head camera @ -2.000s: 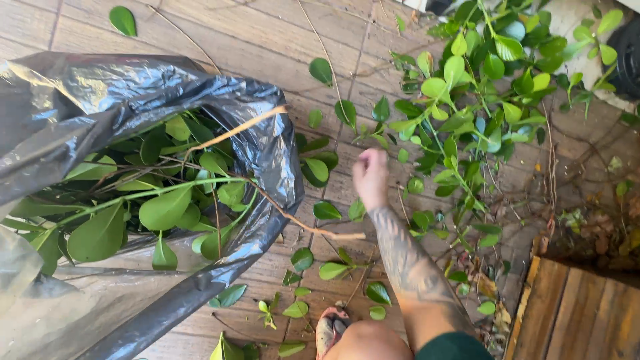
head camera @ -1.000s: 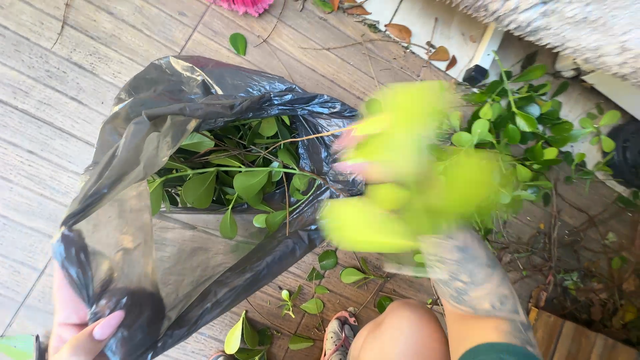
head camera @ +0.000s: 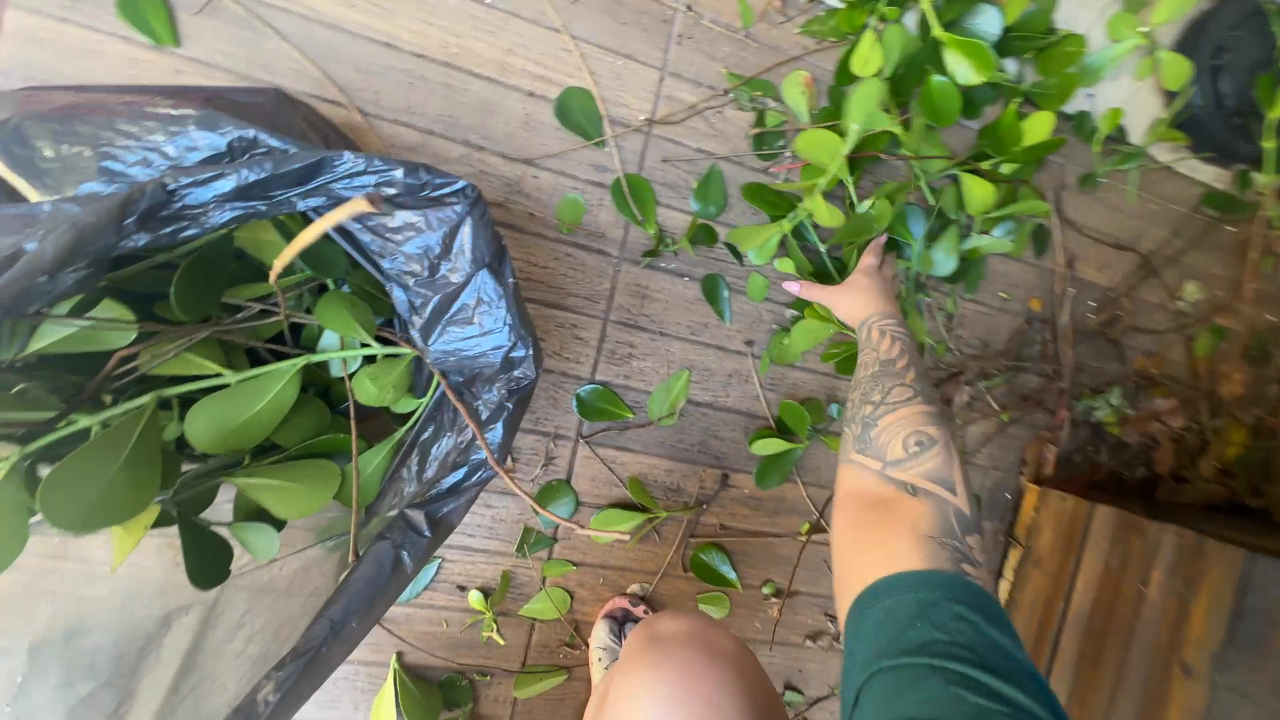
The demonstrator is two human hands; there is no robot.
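Note:
My right hand (head camera: 858, 290) reaches into a pile of cut leafy branches (head camera: 900, 190) at the upper right, its thumb apart from the fingers. The fingertips are partly among the leaves, so whether they grip a stem cannot be told. On the left, a black plastic bag (head camera: 480, 290) lies with its mouth towards the right. Inside it are green branches (head camera: 245, 410), and a dry brown twig (head camera: 500, 465) sticks out over the rim. My left hand is outside the view.
Loose leaves (head camera: 601, 403) and thin twigs are scattered over the wood-look tiled floor (head camera: 680, 350). A wooden planter (head camera: 1120, 590) with soil and dry stems stands at the lower right. A dark round object (head camera: 1225, 80) is at the upper right. My sandalled foot (head camera: 612, 635) is below.
One second ago my right hand was at the bag's mouth with blurred green leaves; now it is at the branch pile. My left hand, seen then on the bag's lower left edge, has left the view.

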